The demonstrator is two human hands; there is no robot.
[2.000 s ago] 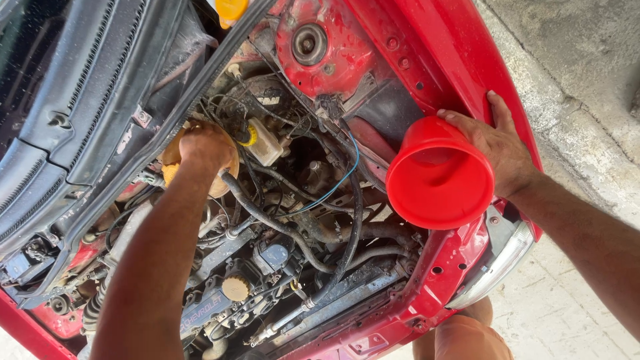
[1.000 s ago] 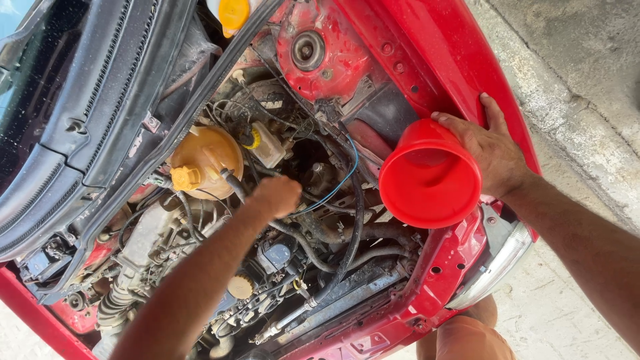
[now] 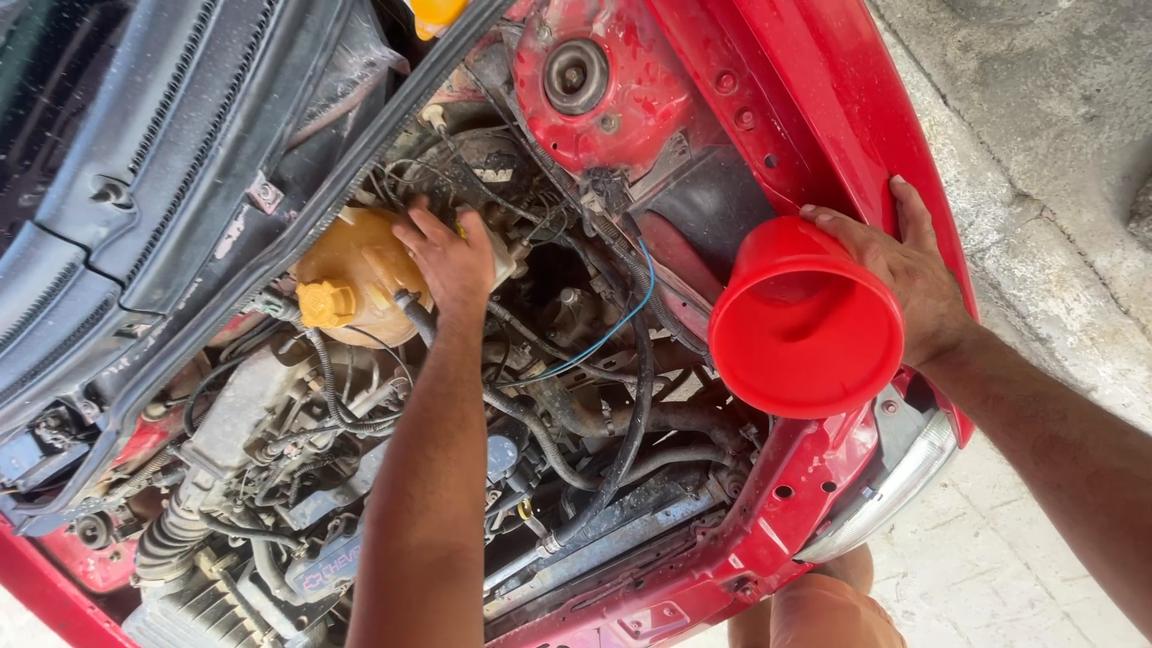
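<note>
My right hand (image 3: 900, 270) grips a red plastic container (image 3: 805, 337) by its far side, beside the car's red fender; its round mouth faces me. My left hand (image 3: 450, 256) lies with fingers spread at the right side of the amber plastic coolant expansion tank (image 3: 355, 256). The fingertips are at the tank's edge and over a small pale fluid reservoir (image 3: 501, 261), whose yellow cap is mostly hidden behind them. A ribbed yellow cap (image 3: 326, 304) sits on the tank's lower left. A dark hose (image 3: 414, 315) meets the tank just below my left hand.
Around them lies the open engine bay, with black hoses (image 3: 643, 387), a thin blue tube (image 3: 621, 315), a strut mount (image 3: 576, 76) and the engine (image 3: 333, 558). The red front panel (image 3: 765, 531), headlight (image 3: 886, 495) and fender (image 3: 864, 99) border it. Another yellow cap (image 3: 436, 13) shows at the top.
My left hand was on the expansion tank, then over the hoses right of it, and is now back at the tank's right side. My right hand still holds the red container in about the same place.
</note>
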